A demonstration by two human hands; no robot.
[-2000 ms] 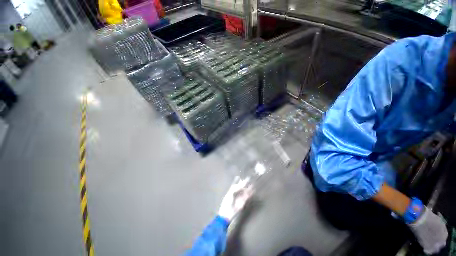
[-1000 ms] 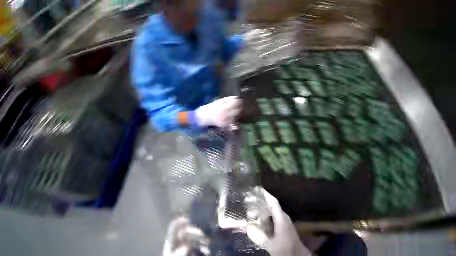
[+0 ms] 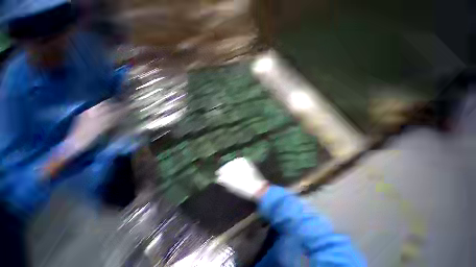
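The whole view is blurred. Rows of green circuit boards [image 3: 224,128] lie on the black conveyor belt [image 3: 216,208]. My right hand [image 3: 241,178], in a white glove, is over the near edge of the boards; its fingertips are too blurred to tell whether they hold one. A shiny clear blister tray [image 3: 180,242] shows at the bottom, left of the belt's near edge. My left hand cannot be made out there.
Another person in a blue smock [image 3: 31,114] and cap is on the left, a blurred hand near shiny clear trays [image 3: 156,99]. A pale metal rail [image 3: 313,107] bounds the belt's right side, beside a large dark machine [image 3: 365,57]. Grey floor lies at right.
The view has swung right, so the other person is farther left. My right hand has moved from the tray to over the boards. My left hand has dropped out of sight.
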